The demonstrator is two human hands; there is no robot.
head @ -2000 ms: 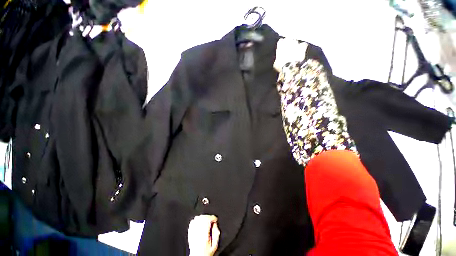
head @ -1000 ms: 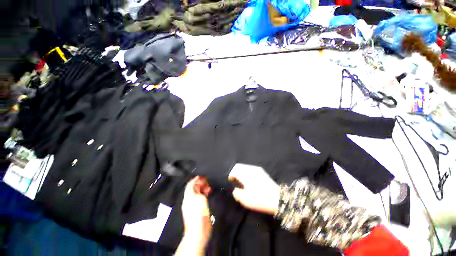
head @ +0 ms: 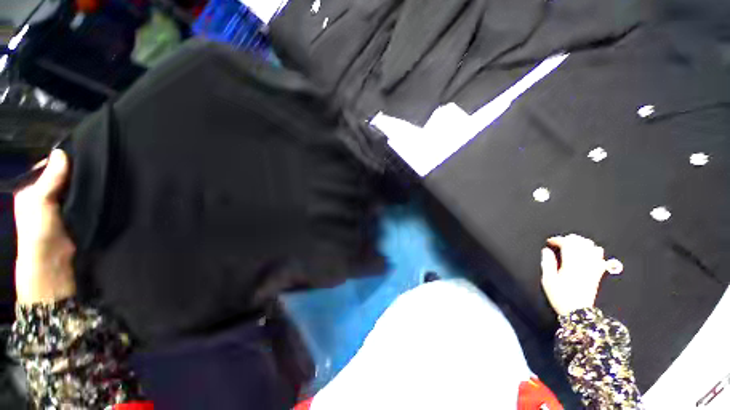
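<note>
My left hand point(head: 46, 240) is at the far left, thumb over the edge of a blurred, folded black garment point(head: 216, 184). The garment spreads to the right from the hand, and I cannot tell if it joins the coats behind. A black double-breasted coat point(head: 512, 152) lies flat on the right with pale round buttons. My right hand point(head: 575, 271) is on its front beside a button, fingers curled. Whether it pinches the cloth is hidden.
Other black coats point(head: 448, 40) lie wrinkled at the top centre. The white table point(head: 424, 148) shows between them and the coat. A blue floor point(head: 344, 312) lies below. A blue crate point(head: 228, 24) and dark clutter are at the top left. My white-clad front is at the bottom centre.
The view has swung left and down. My left hand has moved from the coat's front to the far left and taken hold of a black garment. My right hand stays at the coat.
</note>
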